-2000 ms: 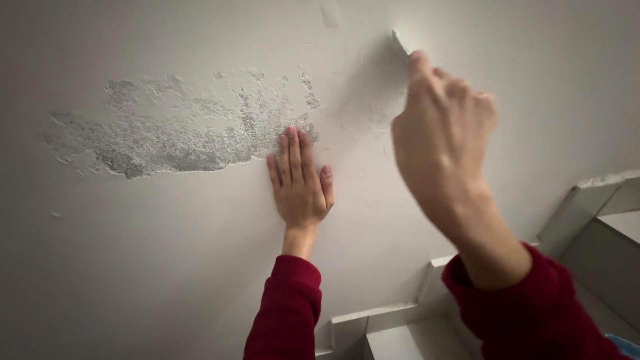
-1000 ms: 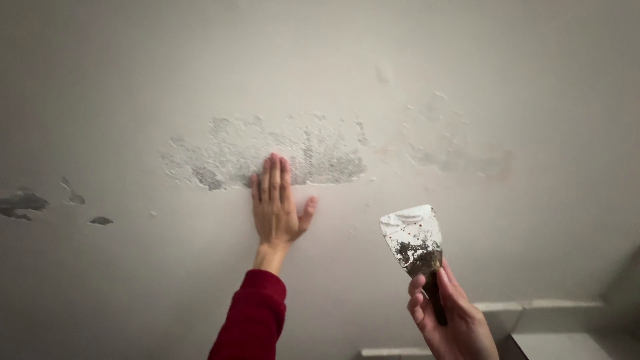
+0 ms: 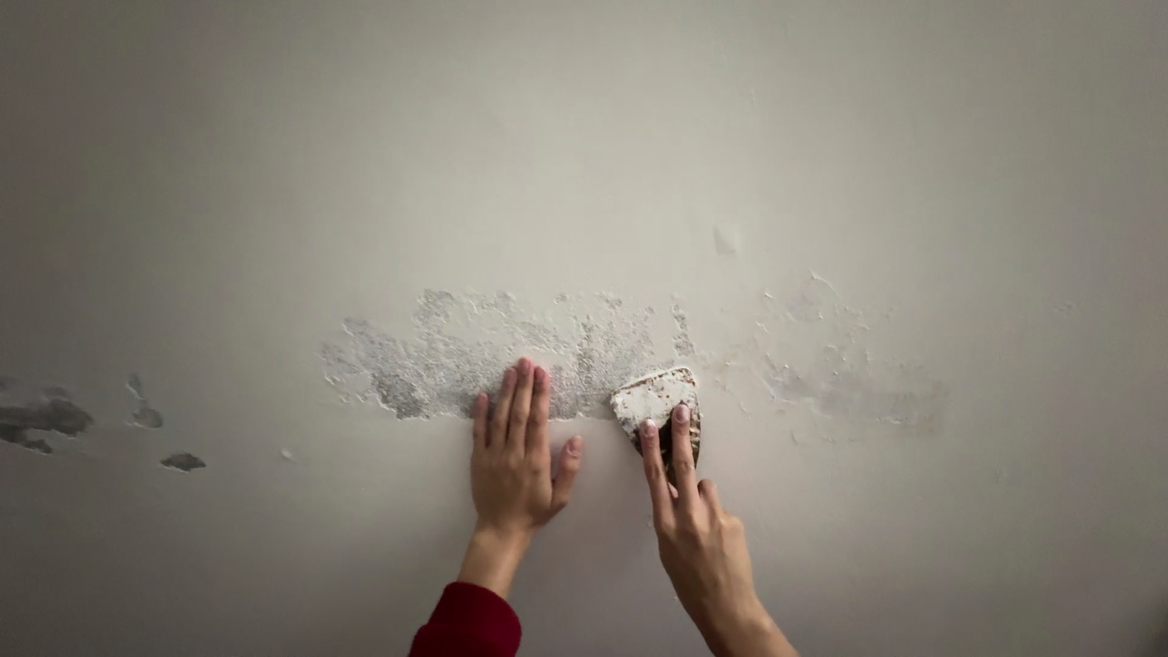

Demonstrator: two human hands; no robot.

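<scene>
My left hand [image 3: 517,465] lies flat on the pale wall [image 3: 547,164], fingers pointing up, its fingertips over the lower edge of a rough grey patch of peeled paint [image 3: 456,356]. To its right, my right hand [image 3: 698,529] holds a putty knife [image 3: 657,397], its broad blade smeared with white and brown residue. Two fingers press along the blade, and the dark handle is mostly hidden beneath the hand. The blade's upper edge meets the wall at the right end of the patch.
Right of the knife is a fainter scraped area [image 3: 849,388] with raised flakes. Dark bare spots [image 3: 46,418] mark the wall at far left, with a smaller one [image 3: 183,462] nearby. A small loose-looking flake [image 3: 725,240] shows above the knife.
My right hand has brought the putty knife up from the lower right onto the wall, beside the patch. My left hand stays flat on the wall. The view has shifted, and the stairs are out of sight.
</scene>
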